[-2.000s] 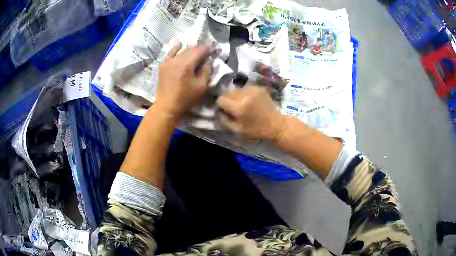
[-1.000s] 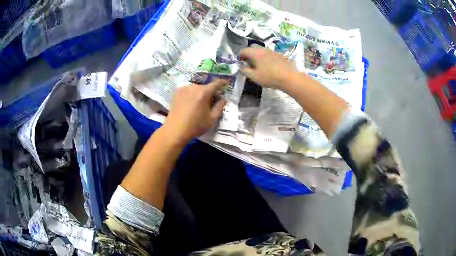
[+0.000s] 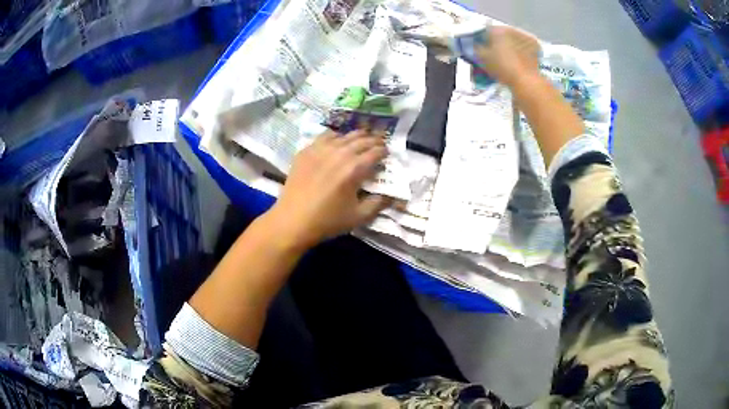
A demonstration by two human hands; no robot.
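A black part [image 3: 434, 104] lies on the newspaper pile [image 3: 268, 96], with folded newspaper on both sides and a black strip showing between the folds. My left hand [image 3: 340, 180] lies over the lower left fold of newspaper, fingers spread; whether it grips the paper cannot be told. My right hand [image 3: 505, 54] is at the upper right of the part and holds a folded edge of newspaper [image 3: 470, 41]. The pile rests on a blue crate [image 3: 448, 289].
A paper-lined blue crate [image 3: 166, 232] with dark parts stands at the left, with a white label [image 3: 155, 121] on its rim. Crumpled newspaper [image 3: 88, 351] lies at its near end. More blue crates [image 3: 132, 56] stand at the upper left and upper right [image 3: 691, 68]. A red object [image 3: 717, 152] is at the right edge.
My right hand has moved up and right with a paper edge. The strip of the black part shows more clearly between the folds. My left hand has moved slightly right in the picture.
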